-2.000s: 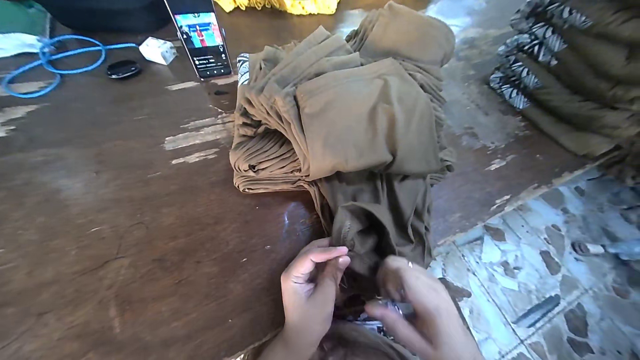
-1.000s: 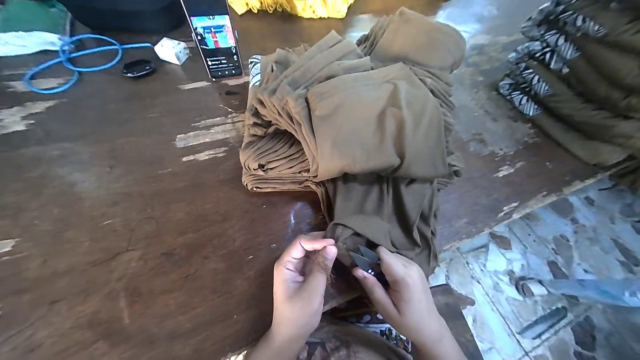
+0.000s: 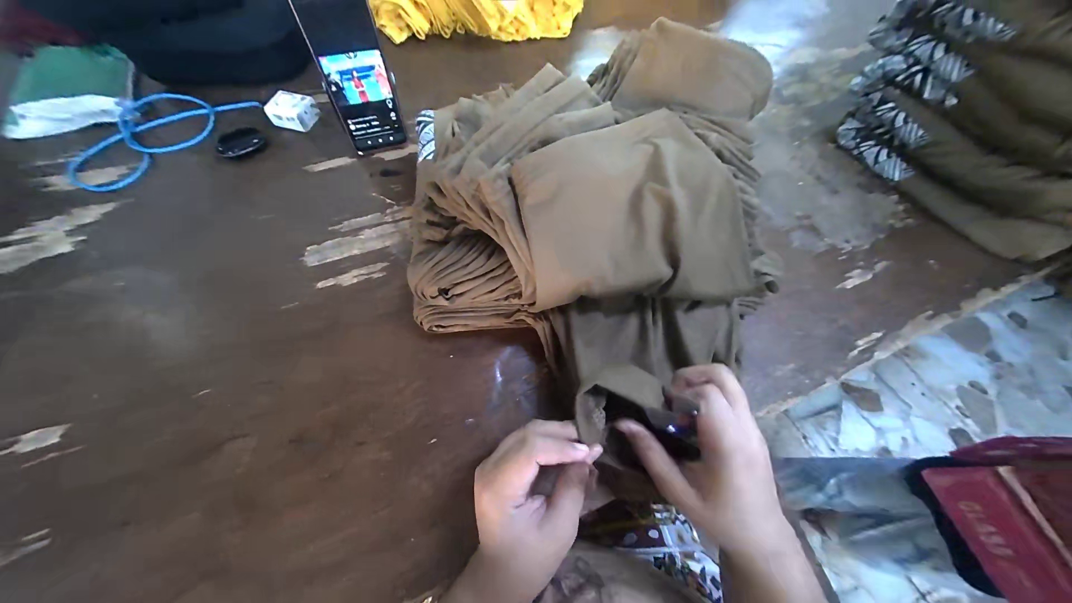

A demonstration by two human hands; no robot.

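A pile of folded brown cloth pieces (image 3: 628, 209) lies on the wooden table, and one darker brown piece (image 3: 653, 335) hangs from it toward me. My left hand (image 3: 536, 502) pinches the edge of that piece between thumb and forefinger, where the fabric curls into an opening. Close beside it on the right, my right hand (image 3: 712, 461) is curled around a small dark tool (image 3: 680, 423), which looks like thread snips; its blades are mostly hidden by the fingers and the cloth's shadow.
Across the worn wooden table (image 3: 209, 402) stand a lit phone (image 3: 360, 92), a small white cube (image 3: 291, 110), a dark oval object (image 3: 241, 143) and a blue cord (image 3: 138, 138). Yellow fabric (image 3: 477, 17) lies behind. More brown cloth (image 3: 988, 126) is stacked right, above a stone-patterned floor (image 3: 904, 385).
A red object bearing writing has come into view at the lower right. My hands stay at the cloth's near edge, where an opening in the fold now shows more widely than one second ago.
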